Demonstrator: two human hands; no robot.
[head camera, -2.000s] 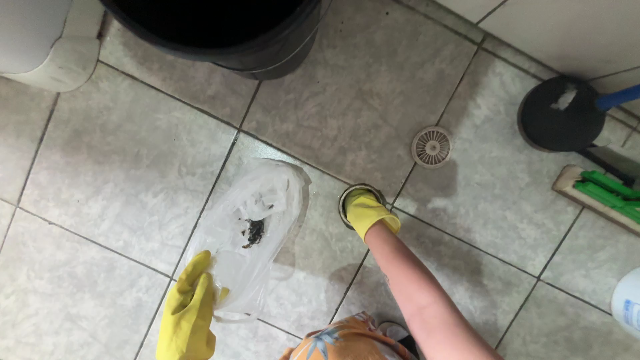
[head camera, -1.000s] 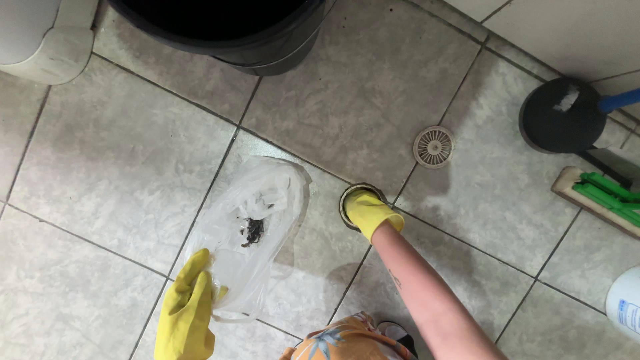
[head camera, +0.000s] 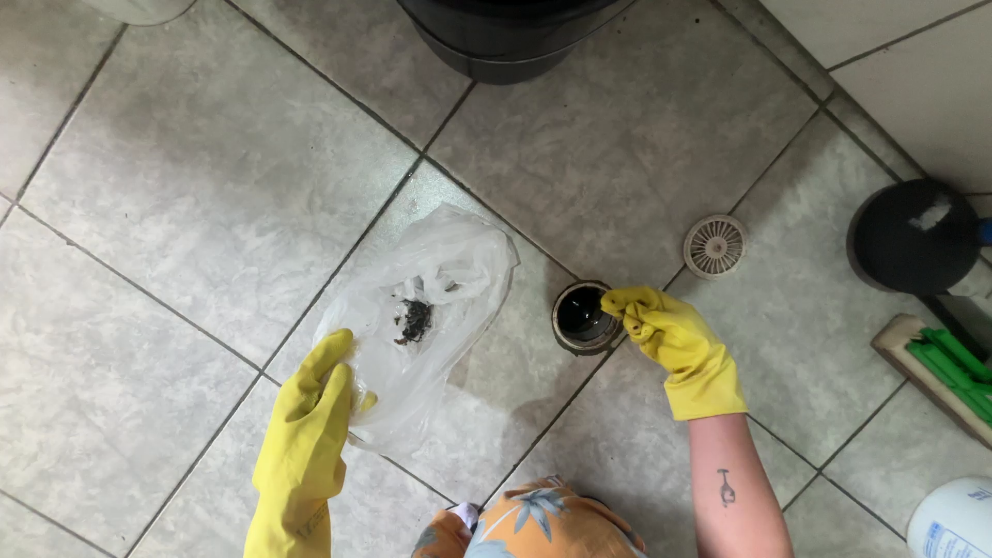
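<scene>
My left hand, in a yellow rubber glove, holds the near left edge of a translucent white plastic bag. Dark wet debris lies in the middle of the bag. The round floor drain opening is uncovered, with dark water inside. At its right rim is my right hand, in a matching glove, its fingers curled together; whether they pinch something small cannot be told. A round slotted drain cover lies on the tiles up and to the right of the opening.
A black bucket stands at the top. Along the right lie a round black object with a blue part and a green-and-beige brush or squeegee head. A white container with a printed label is at the lower right.
My right hand has come up out of the drain opening and moved to its right rim, so the dark water shows. My left hand still holds the bag.
</scene>
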